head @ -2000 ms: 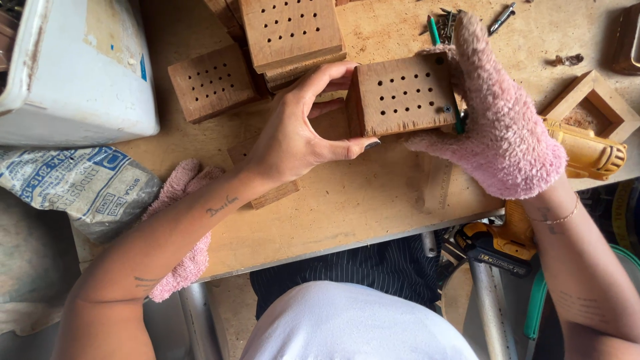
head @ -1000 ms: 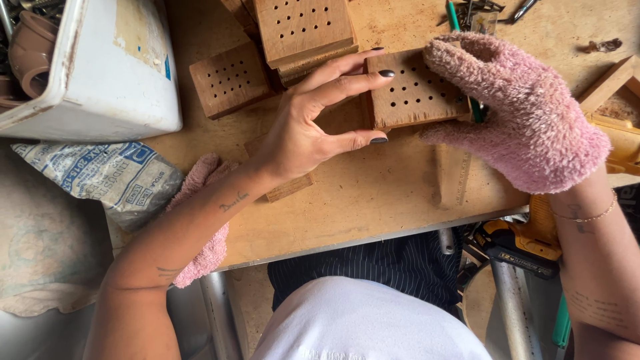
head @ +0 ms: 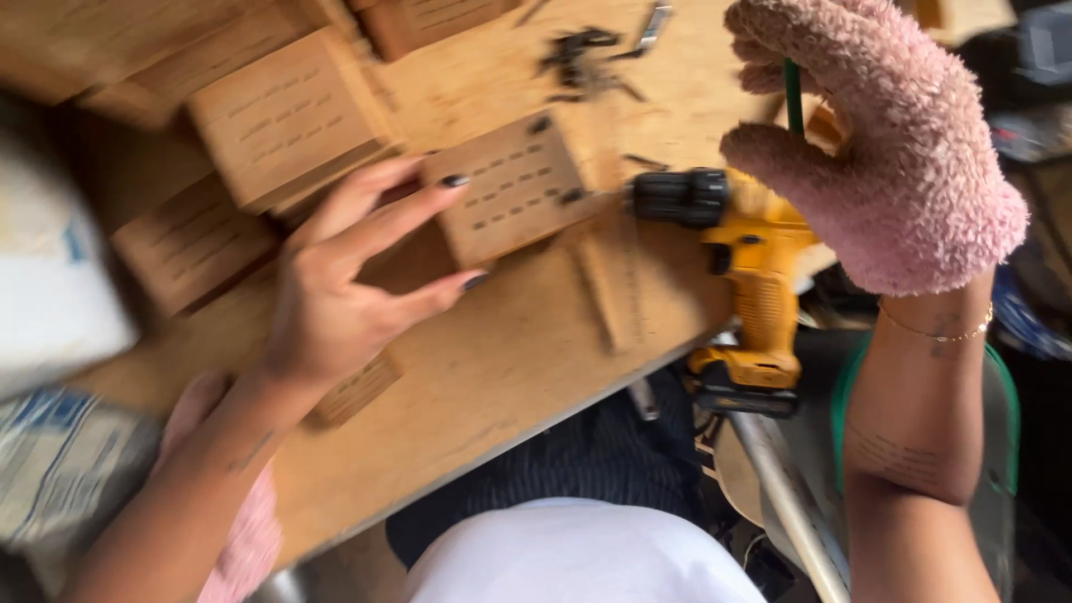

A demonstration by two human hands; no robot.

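Note:
My bare left hand (head: 360,251) holds the left end of a drilled wooden block (head: 511,188), its fingers at the top and side and the thumb at the lower corner. Rows of small holes and two dark spots mark the block's upper face. My right hand (head: 888,142), in a fluffy pink glove, is raised at the upper right, apart from the block. A slim green rod (head: 793,96) shows between its thumb and fingers; its ends are partly hidden. Below and left of the glove lies a yellow cordless drill (head: 762,285), its black chuck pointing toward the block.
More drilled wooden blocks (head: 289,117) stand at the upper left, near a white container (head: 50,276). Dark metal bits (head: 578,63) lie at the top of the wooden bench (head: 452,402). A second pink glove (head: 247,536) and a printed bag (head: 59,461) are at the lower left.
My right hand has moved away from the block, to the right, with the green rod. My left hand remains at the block. The view has shifted and tilted, bringing the whole drill into sight.

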